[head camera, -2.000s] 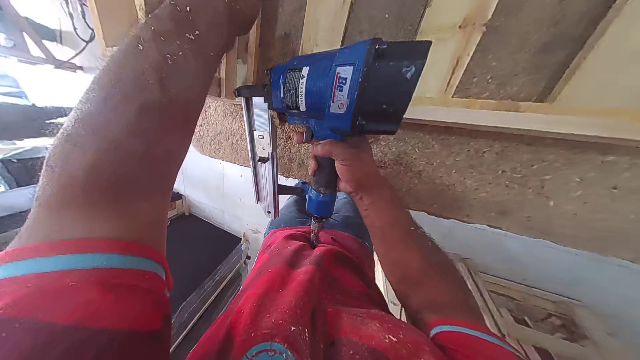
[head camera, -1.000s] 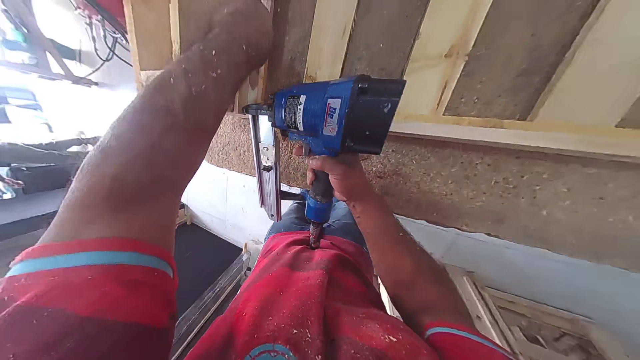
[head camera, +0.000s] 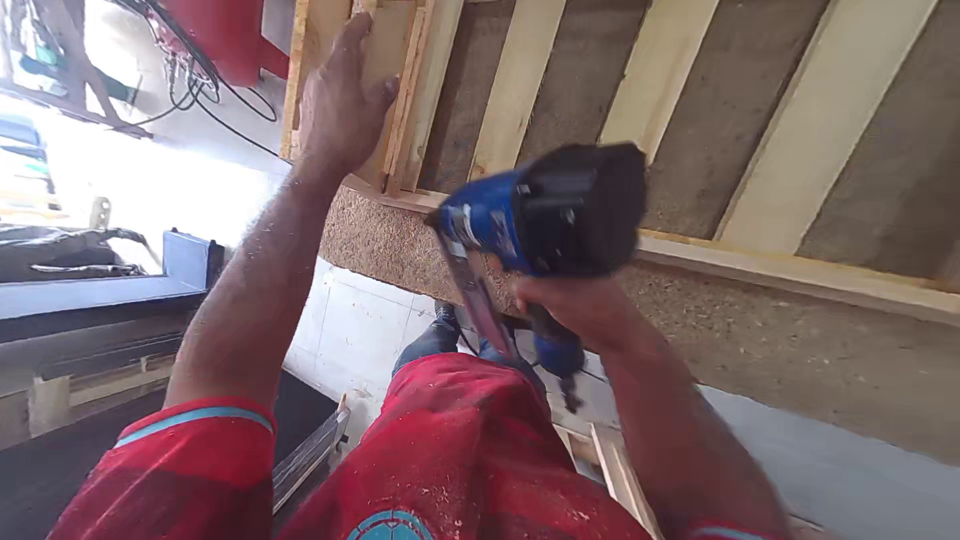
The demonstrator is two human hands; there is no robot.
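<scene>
My right hand (head camera: 581, 307) is closed around the grip of a blue and black pneumatic nail gun (head camera: 525, 214), whose nose points left toward the near rail of a slatted wooden frame (head camera: 690, 251). The gun is slightly blurred, and its magazine slants down toward my waist. At the frame's left end, my left hand (head camera: 345, 97) rests over a narrow wooden board (head camera: 409, 97) with thumb and fingers apart; whether it grips the wood is hidden. Pale slats (head camera: 521, 82) cross the frame, which lies on a rough, sawdust-strewn particle board bench top (head camera: 382, 240).
Black cables (head camera: 217, 97) hang by a red object (head camera: 217, 37) at the upper left. A metal beam (head camera: 97, 292) and a dark panel (head camera: 304, 405) stand at the left. Wooden pieces (head camera: 622, 472) lie below the bench at the right.
The left hand's fingers, earlier cut off at the top edge, now show spread over the wood. The nail gun has turned, and its lower end has swung away from my shirt. The view has shifted.
</scene>
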